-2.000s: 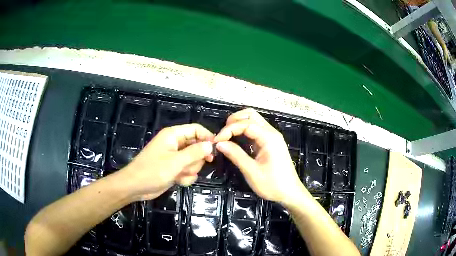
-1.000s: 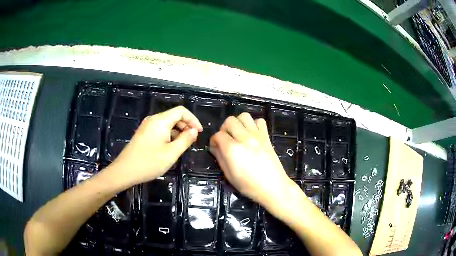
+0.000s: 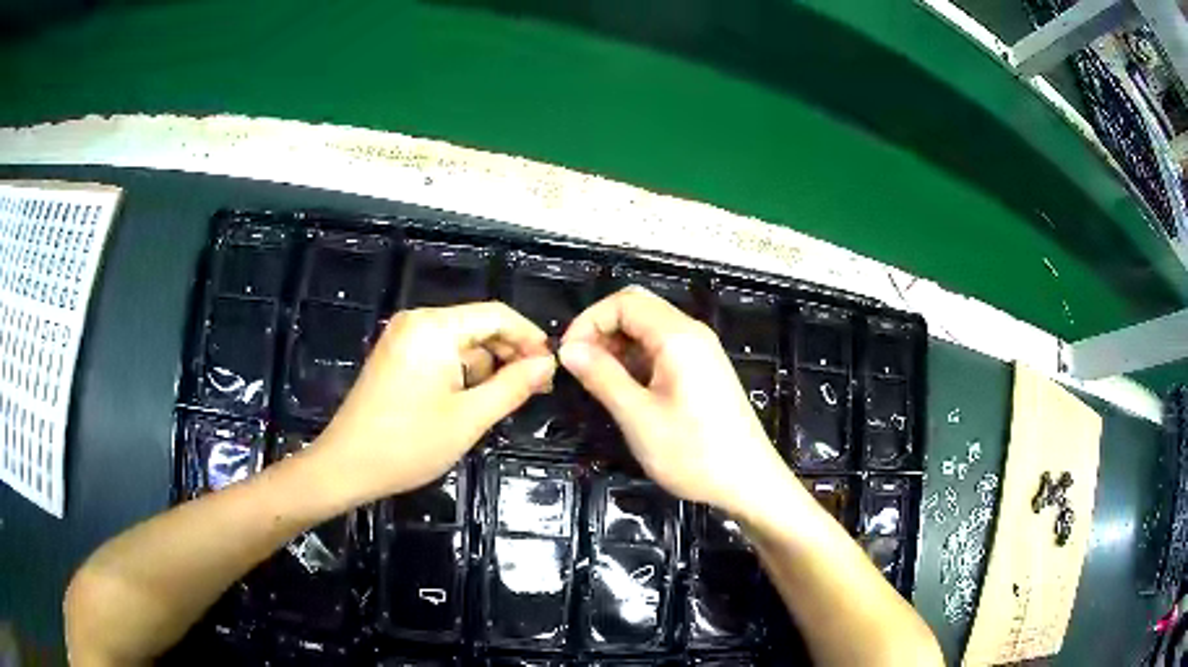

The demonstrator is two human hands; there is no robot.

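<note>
Both bare hands meet above the middle of a glossy black blister tray point(image 3: 345, 319). My left hand point(image 3: 437, 384) and my right hand point(image 3: 651, 391) have thumb and forefinger tips almost touching. A tiny dark component point(image 3: 555, 347) shows between the fingertips; its shape is mostly hidden. It is too small to tell which hand bears it. Small pale ring outlines lie in several pockets, one ring point(image 3: 433, 596) in a lower pocket and another ring point(image 3: 827, 394) at the right.
A loose pile of small pale rings point(image 3: 964, 547) lies right of the tray. Beside it, a tan cardboard sheet point(image 3: 1029, 521) bears a cluster of dark components point(image 3: 1053, 502). A printed sheet point(image 3: 46, 326) lies left. A pale ledge point(image 3: 521, 183) and green surface point(image 3: 586, 98) run beyond the tray.
One second ago the hands were apart, with my right hand turned down over the tray. Now it is raised and turned, and its fingertips meet those of my left hand.
</note>
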